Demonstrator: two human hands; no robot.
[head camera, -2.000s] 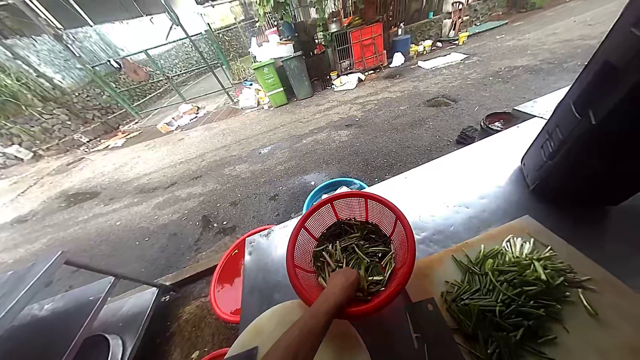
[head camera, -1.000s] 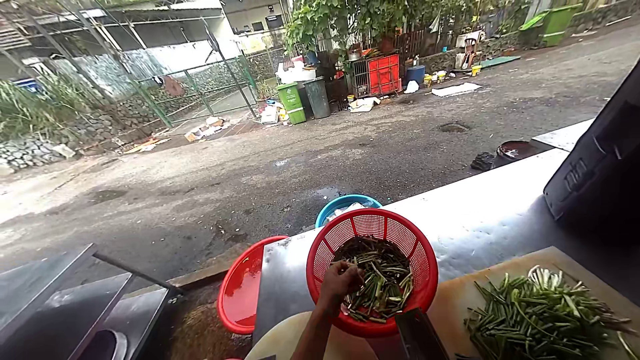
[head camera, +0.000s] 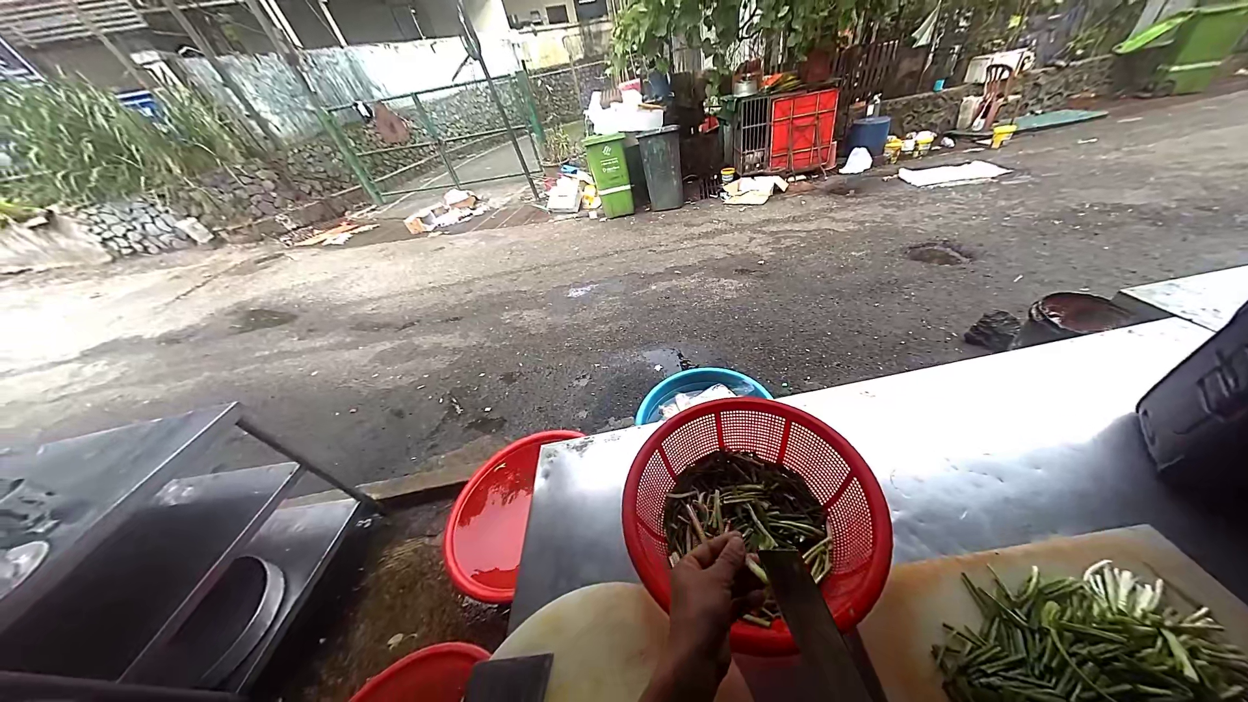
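Observation:
My left hand (head camera: 710, 595) reaches over the near rim of a red plastic colander (head camera: 870, 595), its thumb and fingers pinched on cut green stems (head camera: 756, 507). Right beside it a dark, flat blade (head camera: 814, 624), apparently a knife, slants up from the bottom edge across the colander's rim; its handle is out of view. My right hand does not show. To the right, a heap of cut green stems with some pale ends (head camera: 1092, 634) lies on a rectangular cutting board (head camera: 916, 595). A round pale board (head camera: 575, 639) is left of my hand, with a dark flat piece (head camera: 509, 680) at its edge.
The colander stands on a metal table (head camera: 965, 439). A red basin with liquid (head camera: 492, 526), another red basin (head camera: 419, 675) and a blue basin (head camera: 673, 390) sit beyond its edges. Metal shelving (head camera: 146, 507) is at left, a dark container (head camera: 1204, 409) at right. A road lies beyond.
My left hand has drawn back from inside the colander toward its near rim. The dark blade now reaches farther over the rim. The view has shifted, showing more of the far roadside.

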